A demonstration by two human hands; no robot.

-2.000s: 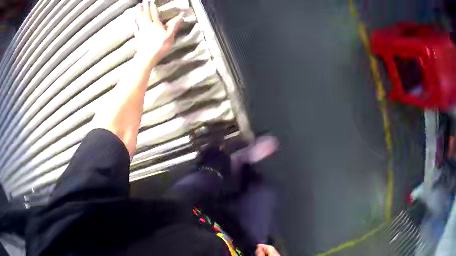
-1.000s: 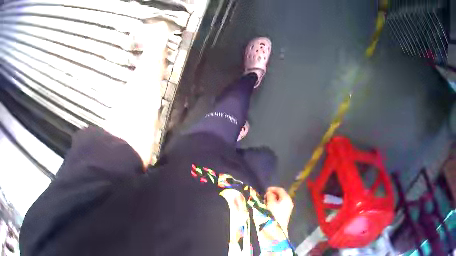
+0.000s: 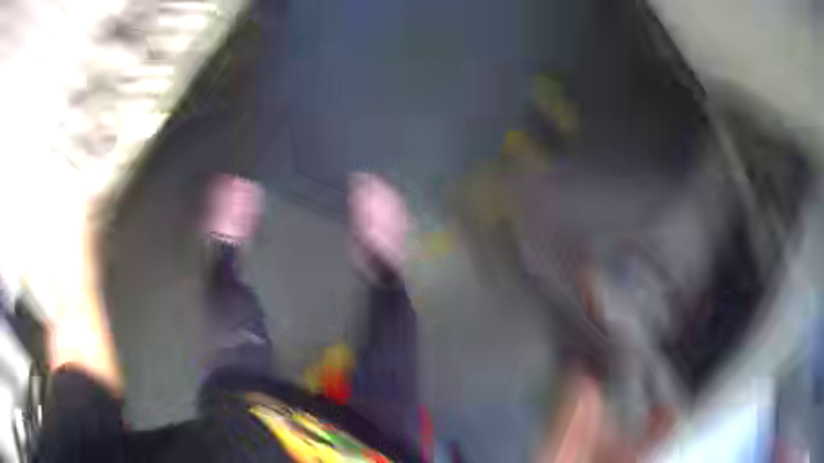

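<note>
The frame is badly blurred. A rack with pale, overexposed ridges (image 3: 135,81) fills the upper left. My left forearm (image 3: 81,316) reaches up along the rack's near side from the lower left; the hand is washed out against the bright surface, so its fingers and any contact cannot be made out. My right hand (image 3: 578,420) is a skin-coloured smear at the bottom, right of centre, away from the rack; its fingers and anything in it cannot be told.
Dark grey floor (image 3: 407,99) runs beside the rack, with blurred yellow marks (image 3: 547,104). My pink shoes (image 3: 379,217) stand on it. A large blurred greyish shape with a dark curved edge lies at the right. A pale surface (image 3: 759,45) is at the upper right.
The view has swung, moving the rack to the upper left. Both shoes now show side by side. The red plastic item is no longer recognisable. My right hand appears farther right.
</note>
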